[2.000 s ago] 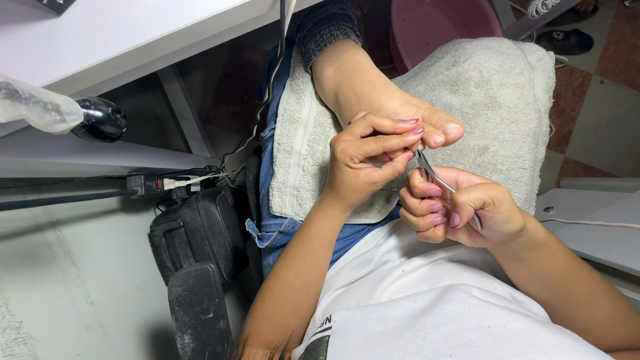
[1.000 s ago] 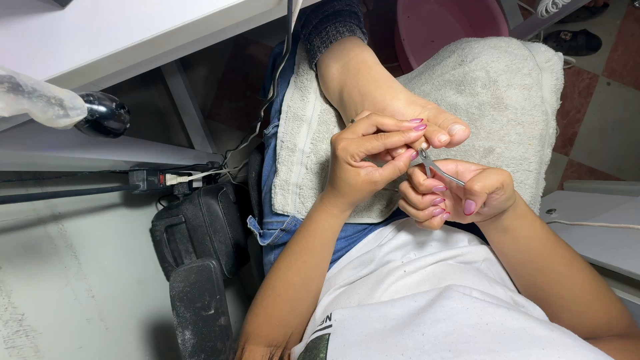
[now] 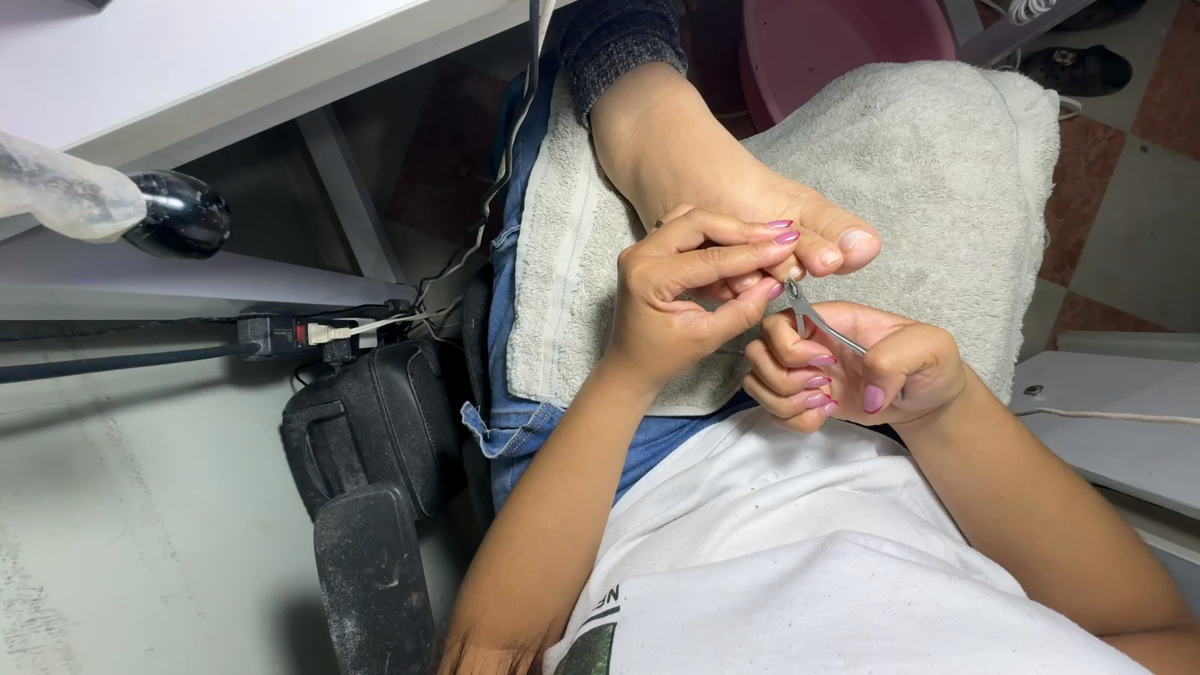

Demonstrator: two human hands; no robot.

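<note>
A person's bare foot point(image 3: 694, 150) rests on a grey towel point(image 3: 909, 141) spread over my lap, its toes pointing to the lower right. My left hand point(image 3: 698, 281) grips one of the smaller toes between thumb and fingers. In my right hand point(image 3: 858, 370) is a pair of metal cuticle nippers point(image 3: 814, 317), the handles between thumb and curled fingers. The nipper jaws touch the tip of the toe that my left hand holds. The toes farther over are partly hidden behind my left fingers.
A white table point(image 3: 234, 75) stands at the upper left, with a black rounded tool end point(image 3: 183, 214) near it. Cables run down to a power strip point(image 3: 272, 336) above a black bag point(image 3: 375, 431). A pink basin point(image 3: 844, 47) is behind the towel; a dark clog point(image 3: 1078, 70) lies on the tiles.
My right hand has turned slightly and its thumb sits lower along the nippers' handle. My left hand keeps its hold on the toe.
</note>
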